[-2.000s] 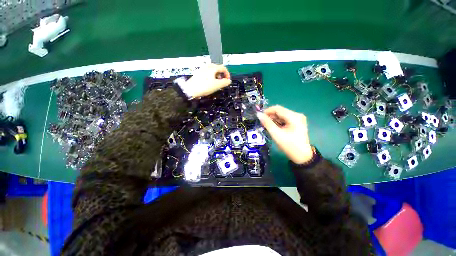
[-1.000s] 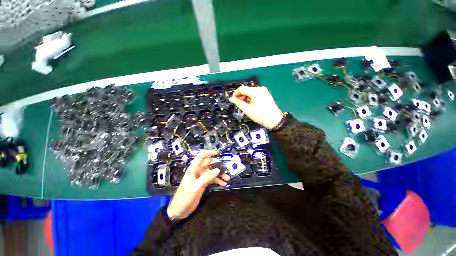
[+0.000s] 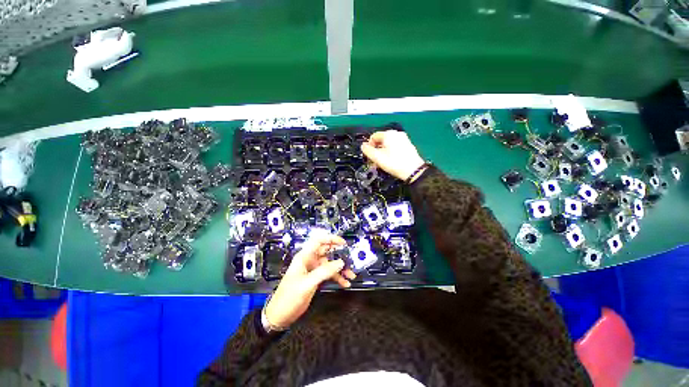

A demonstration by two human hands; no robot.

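Observation:
A black blister tray point(image 3: 240, 162) with rows of pockets lies in front of me. Small dark modules and lamp boards point(image 3: 397, 215) with thin yellow and red wires lie in and over it. My left hand point(image 3: 306, 273) is at the tray's front edge, its fingertips closed on a small dark camera module point(image 3: 338, 257), beside a white lamp board point(image 3: 363, 255). My right hand point(image 3: 394, 156) is over the tray's back right corner with thumb and fingertips together. Whether something is between its fingertips is too small to tell.
Clear-and-dark bracket assemblies point(image 3: 151, 196) are heaped at left. Loose lamp boards point(image 3: 550, 187) with wires lie spread at right. Thin white rings point(image 3: 283, 122) lie behind the tray. A black-and-yellow bundle point(image 3: 26, 219) is far left. Blue bins point(image 3: 151, 332) stand below the bench.
Since two seconds ago my left hand has come from the tray's back to its front edge, and my right hand has moved up to the back right. Over the last second both have barely moved.

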